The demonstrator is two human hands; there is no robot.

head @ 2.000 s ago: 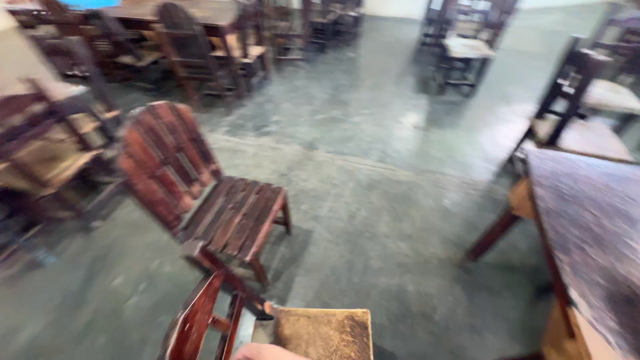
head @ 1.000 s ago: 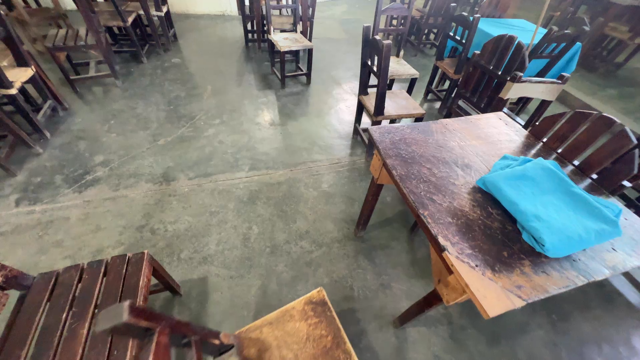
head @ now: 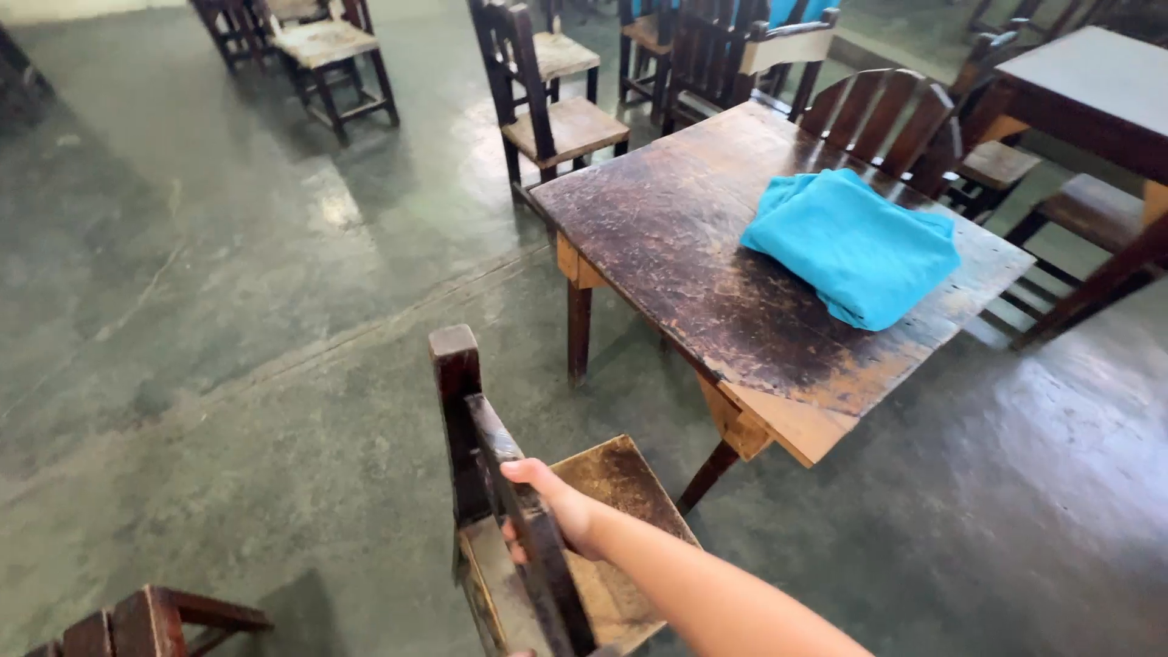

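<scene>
A wooden chair with a dark frame and a worn, pale brown seat [head: 625, 493] stands at the lower middle. My right hand [head: 552, 506] grips the top rail of its backrest [head: 538, 547], with the thumb over the rail and fingers around its left side. The forearm comes in from the lower right. At the bottom edge a small bit of skin shows beside the backrest, perhaps my left hand [head: 522, 653]; its grip is hidden. Just beyond the chair is a worn wooden table [head: 675, 219], bearing a folded turquoise cloth [head: 858, 246].
A slatted wooden seat [head: 119, 630] is at the lower left. Chairs stand behind the table, one with a light seat [head: 566, 130] and one with an arched slatted back [head: 881, 119]. Another chair [head: 326, 43] is farther left. A second table [head: 1095, 82] stands at the right.
The view has swung right, bringing the table and turquoise cloth in. My right hand now shows on the chair's backrest; one second ago no hand was plainly visible there.
</scene>
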